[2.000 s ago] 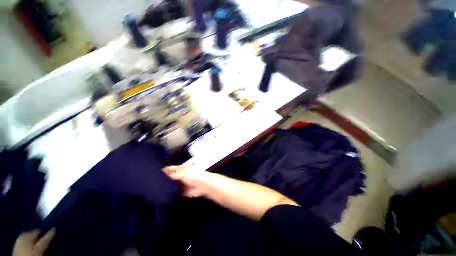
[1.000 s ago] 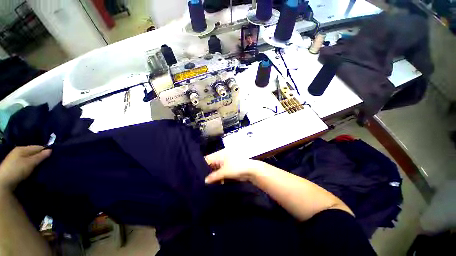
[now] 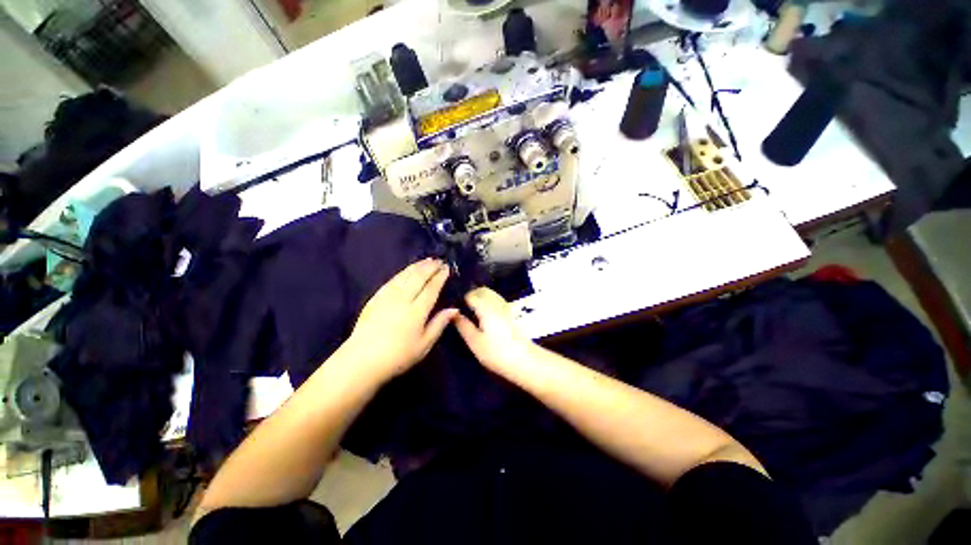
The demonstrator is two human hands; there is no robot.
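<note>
A dark navy-purple garment piece (image 3: 330,282) lies over the table front and hangs toward my lap, its edge at the needle area (image 3: 458,229) of the off-white overlock machine (image 3: 490,154). My left hand (image 3: 405,316) lies on the cloth just in front of the needle area, fingers pointing at it. My right hand (image 3: 492,328) is close beside it on the right, thumb and fingers on the cloth edge. The fingertips nearly meet and partly sink into the dark cloth. The presser foot is too dark to make out.
A second dark pile (image 3: 128,309) drapes over the left table end, near another machine (image 3: 37,394). A large dark heap (image 3: 809,373) lies below the table edge at right. Dark thread cones (image 3: 644,104), a yellowish slotted tray (image 3: 711,176) and grey cloth (image 3: 905,96) are right of the machine.
My left hand has moved from the far left to the needle area, beside my right hand. The cloth, earlier spread between my hands, is now gathered at the machine. The view has shifted left.
</note>
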